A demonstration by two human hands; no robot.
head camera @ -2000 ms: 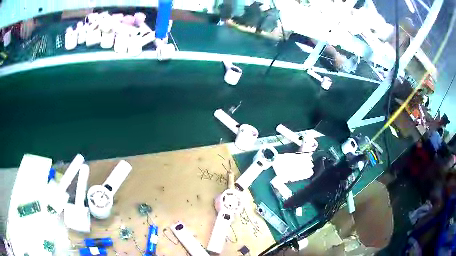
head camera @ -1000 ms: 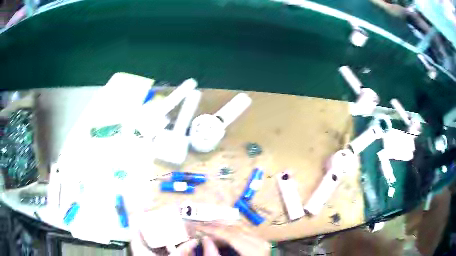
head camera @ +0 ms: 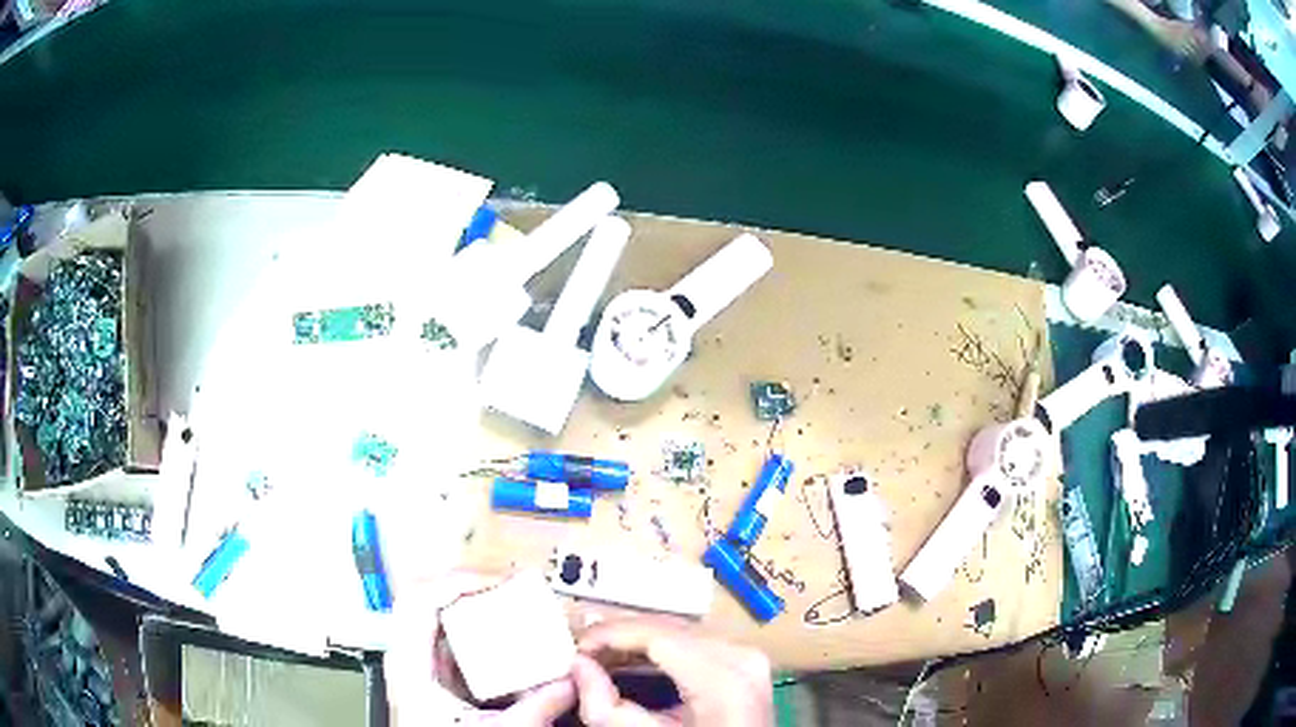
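A white fan body [head camera: 508, 636] is in my hands at the bottom edge, its squarish head end showing. My left hand [head camera: 424, 679] is around its left and lower side, washed out by glare and partly cut off. My right hand [head camera: 697, 673] is at its right side, fingers bent and fingertips close to my left fingers; the part between them is hidden. A white handle cover [head camera: 633, 581] lies just beyond. Blue cells [head camera: 576, 472] with wires and a small green control board [head camera: 684, 459] lie on the cardboard.
Several fan bodies [head camera: 643, 344] lie on the cardboard [head camera: 881, 341] and white sheets [head camera: 292, 412]. A green PCB panel [head camera: 343, 324] is on the sheets. A carton of boards [head camera: 138, 355] stands left. A black screwdriver [head camera: 1208, 413] is at right. The green belt [head camera: 569, 107] runs beyond.
The view has swung down and left, bringing the carton and my hands into the picture. Since one second ago, my hands stay on the white fan body near the bottom edge.
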